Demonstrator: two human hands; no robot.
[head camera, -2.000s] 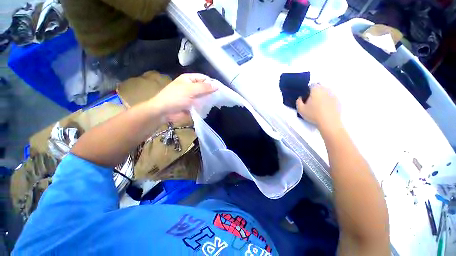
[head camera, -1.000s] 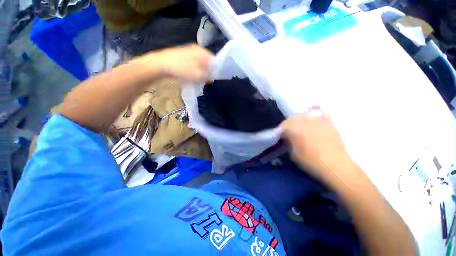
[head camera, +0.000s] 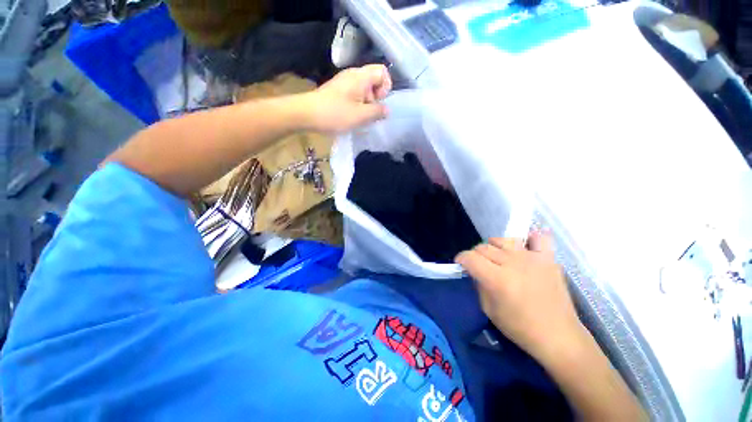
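Note:
A white plastic sack (head camera: 387, 252) hangs open in front of my lap, against the table's front edge. Black knit pieces (head camera: 408, 206) lie in a heap inside it. My left hand (head camera: 354, 99) grips the sack's rim at the far left side. My right hand (head camera: 519, 284) grips the rim at the near right side, its fingers over the edge. The sack's mouth is stretched wide between both hands.
The white machine table (head camera: 627, 165) is at the right, with a dark pointed tool (head camera: 739, 346) and scraps. A tan bundle tied with cloth (head camera: 289, 177) is left of the sack. A blue container (head camera: 111, 62) stands on the floor at upper left.
The black piece that my right hand held on the table is no longer seen there. My right hand has moved down to the sack's rim. My left hand and the sack's far rim have shifted slightly.

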